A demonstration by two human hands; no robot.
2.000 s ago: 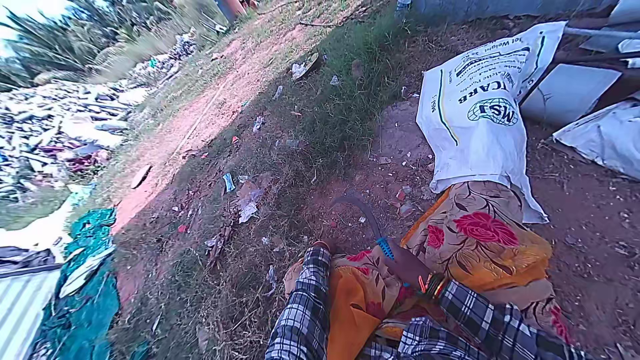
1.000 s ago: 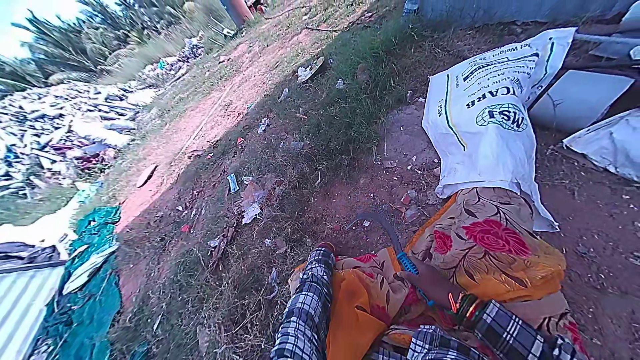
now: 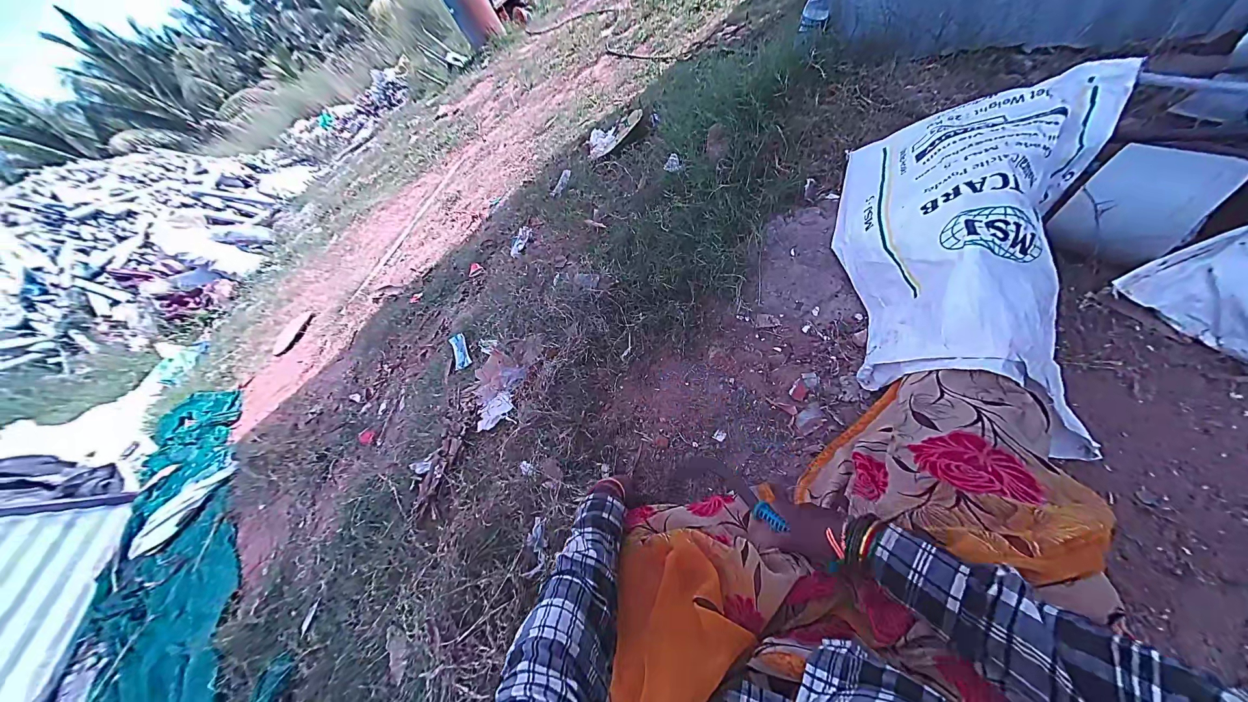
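My right hand, with bangles at the wrist, is closed round the blue handle of a sickle, just over the floral cloth on my lap. The sickle's curved blade is blurred and reaches left, low over the bare soil. My left hand is mostly hidden beyond the cuff of the checked sleeve, near the dry grass; its fingers and anything in them cannot be made out. A white woven sack with printing lies over the far end of the cloth.
White panels or sheets lie on the soil at the right. A grey wall stands at the far edge. Litter is scattered in the grass. Teal netting and a corrugated sheet are at the lower left, with a waste heap beyond.
The right hand with the sickle has moved left, nearer to the left sleeve. The sickle's blade, plainer in the earlier frames, is now blurred.
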